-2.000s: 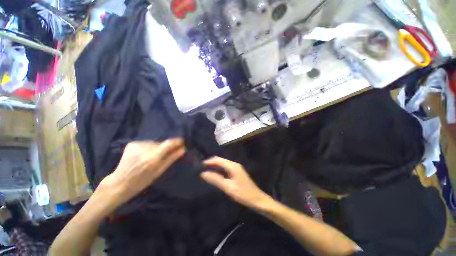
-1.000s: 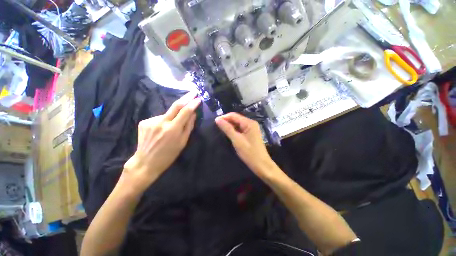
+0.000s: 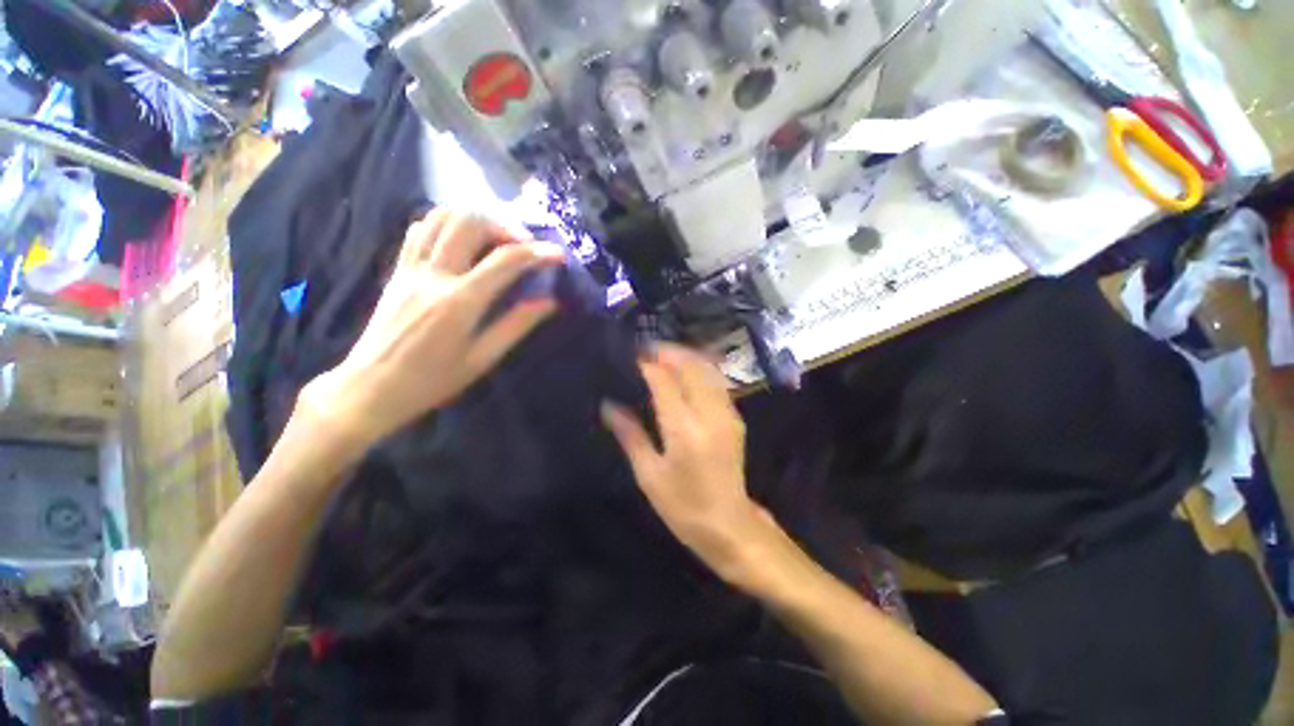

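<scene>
A large black cloth (image 3: 468, 496) lies left of the sewing machine (image 3: 695, 114) and over my lap, and reaches up to the brightly lit needle area (image 3: 589, 263). My left hand (image 3: 447, 319) is on the cloth just left of the needle area, fingers bent over the fabric, with cloth between thumb and fingers. My right hand (image 3: 688, 440) is at the cloth below the machine's front edge, thumb and fingers apart with dark fabric between them; whether it grips the fabric is unclear. The fingertips are slightly blurred.
Yellow-and-red-handled scissors (image 3: 1157, 153) and a tape roll (image 3: 1040, 153) on clear plastic lie at the right. Black bundles (image 3: 1022, 426) sit right of my lap. White scraps (image 3: 1223, 411) hang at the right table edge. Brown cardboard (image 3: 192, 426) stands at the left.
Both hands first moved up with the cloth to the needle area. Since then my left hand has shifted left and up, and my right hand has lowered and its fingers have spread.
</scene>
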